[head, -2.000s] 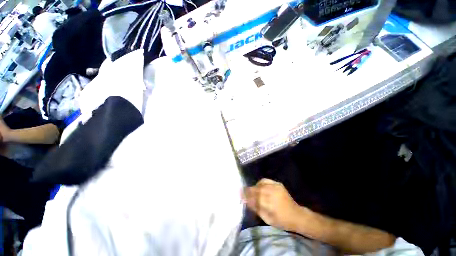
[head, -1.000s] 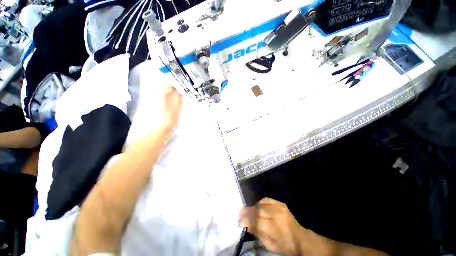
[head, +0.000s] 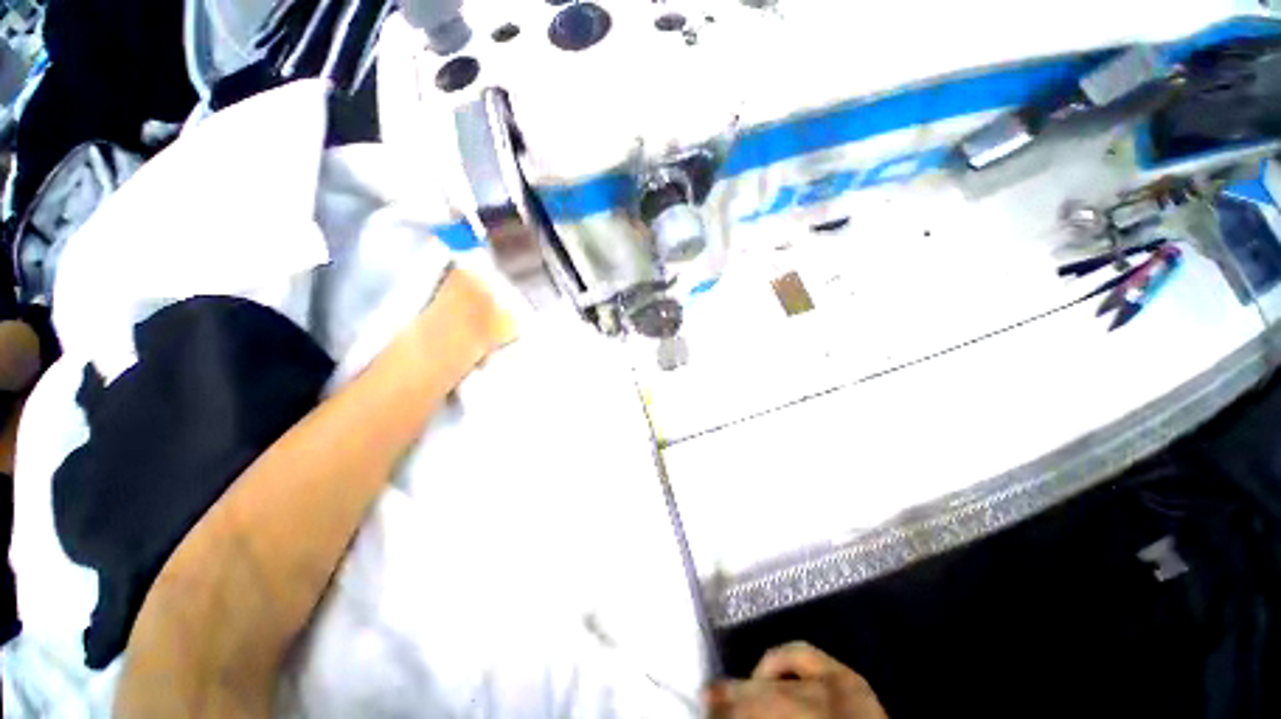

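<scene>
White cloth (head: 520, 520) lies under the machine head and drapes over the table's front edge, with a thin dark edge (head: 677, 520) along its right side. My left hand (head: 475, 316) lies on the cloth just left of the needle area; its fingertips are blurred. My right hand (head: 794, 688), cut off by the bottom edge, pinches the dark edge below the table. The presser foot area (head: 660, 330) is beside the cloth's edge, blurred by glare. A black piece (head: 197, 436) lies on the white cloth at the left.
The white machine head (head: 871, 70) with a blue stripe spans the top. Snips with red and blue handles (head: 1141, 288) lie on the right. A measuring strip (head: 899, 548) follows the front edge. Black cloth (head: 1012, 632) is below. Another person's arm (head: 17, 358) shows at far left.
The view has moved closer to the machine. My left hand has come in from out of view and rests on the cloth. My right hand sits lower in the picture, still at the edge.
</scene>
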